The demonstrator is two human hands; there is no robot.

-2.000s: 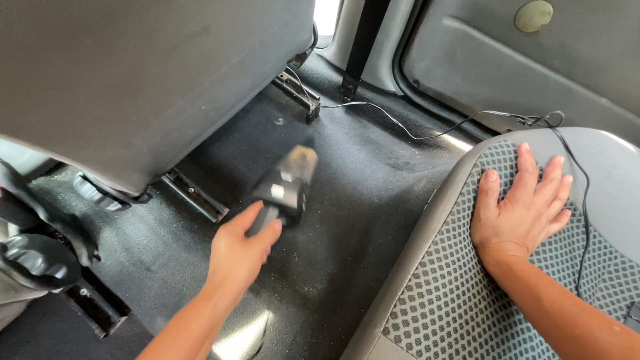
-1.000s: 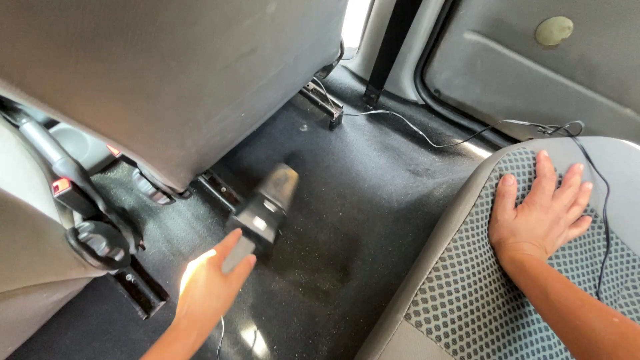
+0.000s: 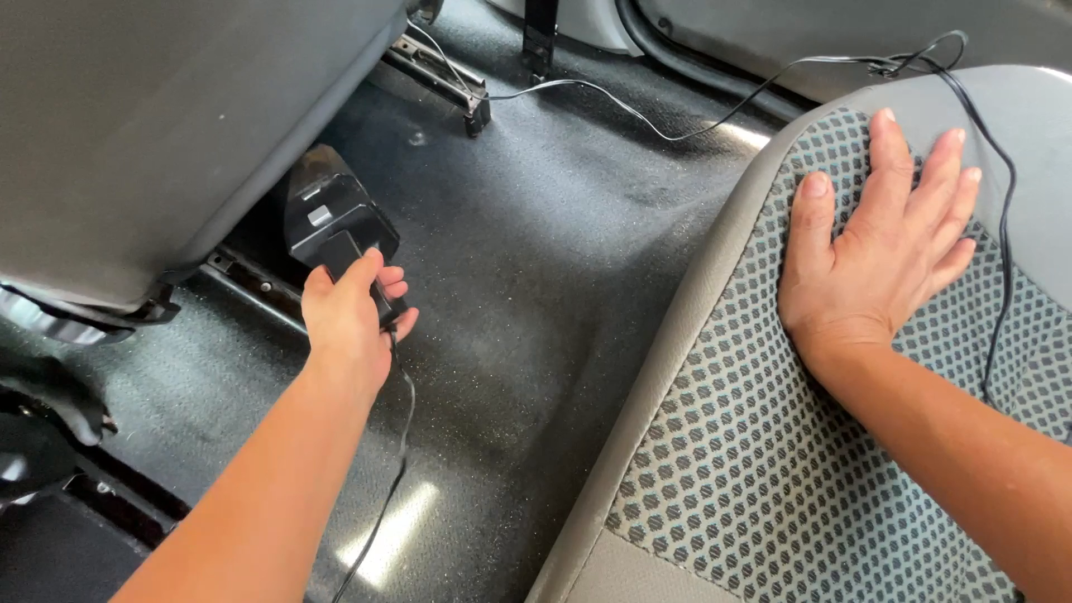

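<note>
My left hand (image 3: 352,314) is closed around the handle of a black handheld car vacuum cleaner (image 3: 335,213), low over the dark car floor (image 3: 502,276). The vacuum's nozzle points away from me, beside the lower edge of the grey front seat back (image 3: 184,109). A thin black cord (image 3: 403,444) runs from the handle down past my forearm. On the right, my right hand (image 3: 871,243) rests flat with fingers spread on the patterned fabric of the car seat cushion (image 3: 737,419), holding nothing.
Metal seat rails (image 3: 272,289) lie along the floor under the front seat. A black cable (image 3: 620,102) crosses the floor near the door and loops over the cushion. A dark seat belt strap (image 3: 540,33) stands at the top. Light specks are scattered over the floor.
The vacuum cleaner in my left hand has moved in beside the front seat's lower edge; earlier it was over the open floor. My right hand stays on the cushion. The view has moved closer.
</note>
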